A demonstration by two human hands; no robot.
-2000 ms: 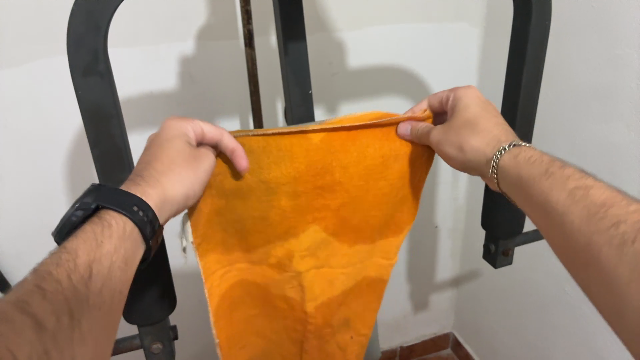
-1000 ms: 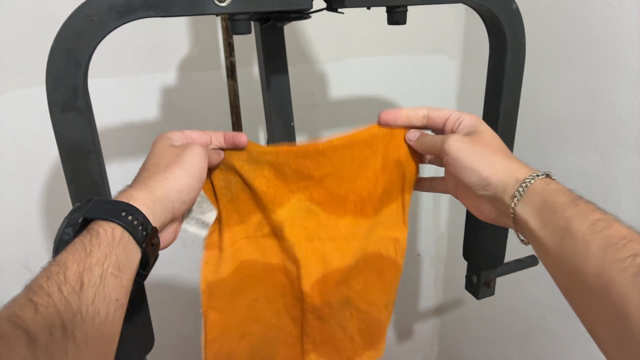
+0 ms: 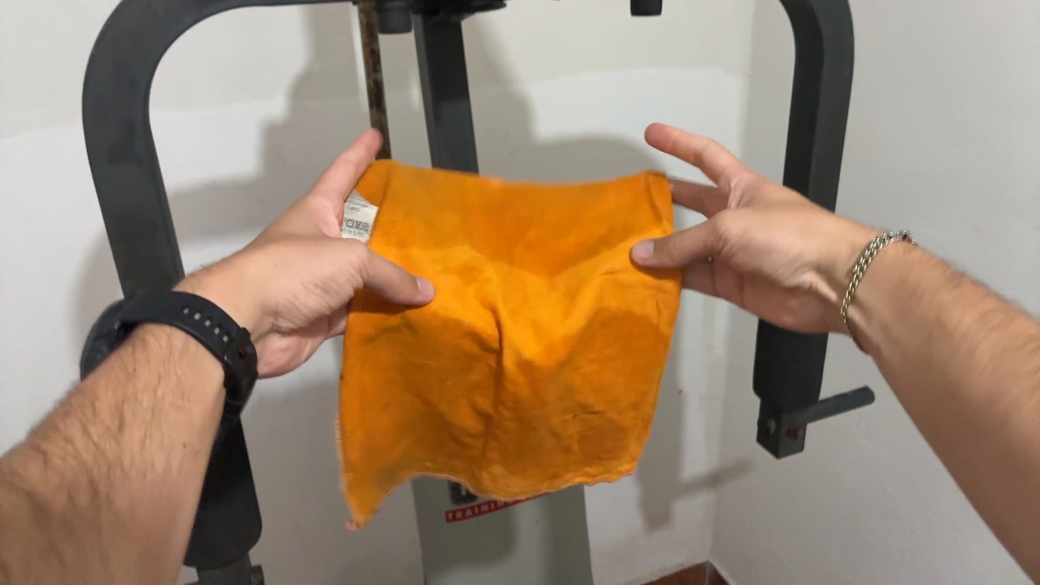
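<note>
An orange cloth (image 3: 520, 349) hangs spread between both hands, with darker damp-looking patches, a fold down its middle and an uneven bottom edge. My left hand (image 3: 317, 260) grips its left side, thumb in front and the other fingers mostly behind, beside a small white label (image 3: 357, 218) that bears writing. On the right side, my right hand (image 3: 731, 236) pinches the cloth, thumb in front, with its index finger stretched up off the fabric. A black watch is on the left wrist and a chain bracelet on the right.
Behind the cloth stands a dark metal exercise machine frame, with a curved left arm (image 3: 126, 162), a curved right arm (image 3: 812, 162) and a central post (image 3: 447, 97). A short peg (image 3: 841, 404) sticks out low on the right arm. Pale walls (image 3: 642, 106) meet at a corner behind.
Both hands have moved from the cloth's top corners to grips lower on its sides. The cloth's lower edge, out of frame before, now shows. My right index finger has lifted away from the cloth.
</note>
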